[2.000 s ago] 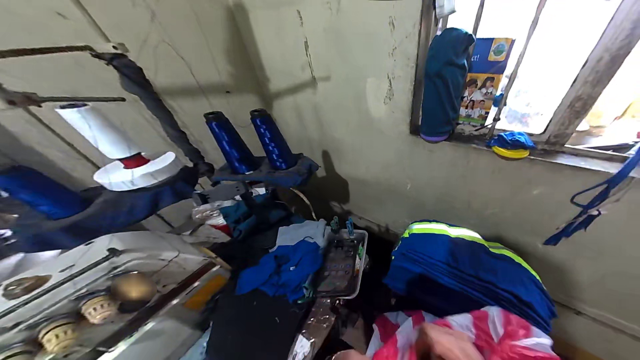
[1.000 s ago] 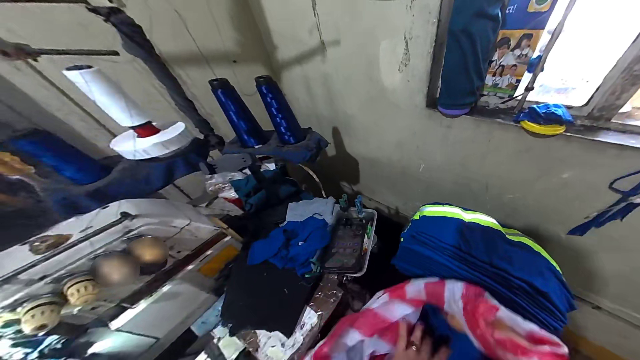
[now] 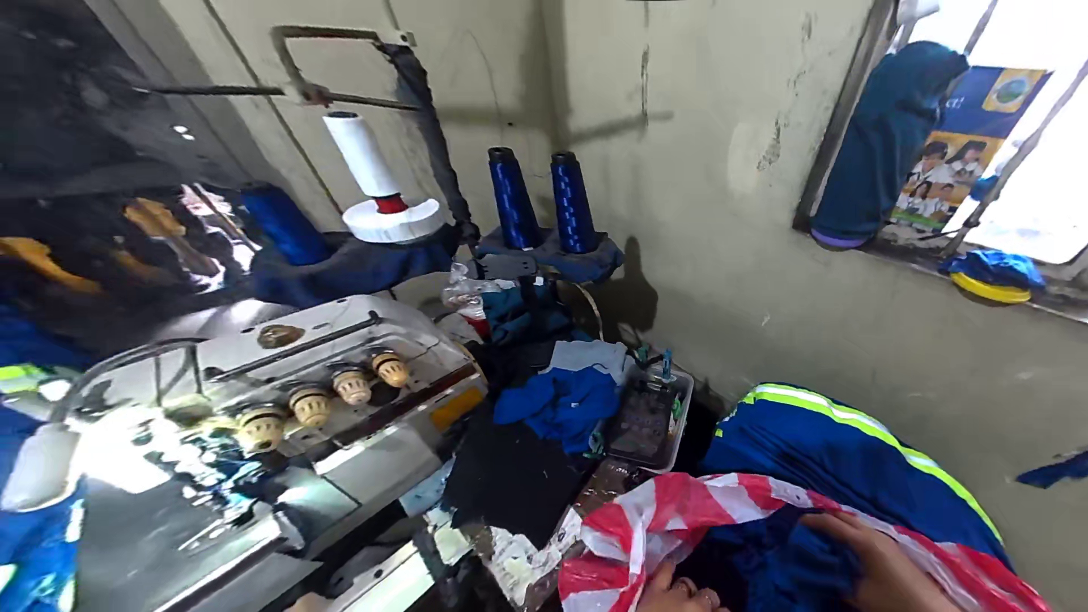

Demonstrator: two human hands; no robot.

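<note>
A red-and-white striped plastic bag (image 3: 612, 544) lies open at the lower right, with dark blue fabric (image 3: 765, 557) inside. My right hand (image 3: 884, 565) reaches into the bag's mouth and its fingers grip the dark blue fabric. At the bag's near left edge is my left hand (image 3: 680, 595), wearing a ring, with its fingers on the rim; the frame's bottom cuts off most of it. Behind the bag stands a pile of folded blue fabric (image 3: 841, 442) with a yellow-green and silver reflective stripe.
An industrial sewing machine (image 3: 340, 340) with tension dials fills the left. Thread cones (image 3: 514, 200) stand behind it. Blue and grey cloth scraps (image 3: 565, 399) lie beside a plastic tray (image 3: 676, 425). A wall and a barred window (image 3: 1033, 178) bound the right.
The bag's mouth now shows wider, with dark blue fabric visible in it. My right hand has come into view inside the bag. The view has shifted toward the left.
</note>
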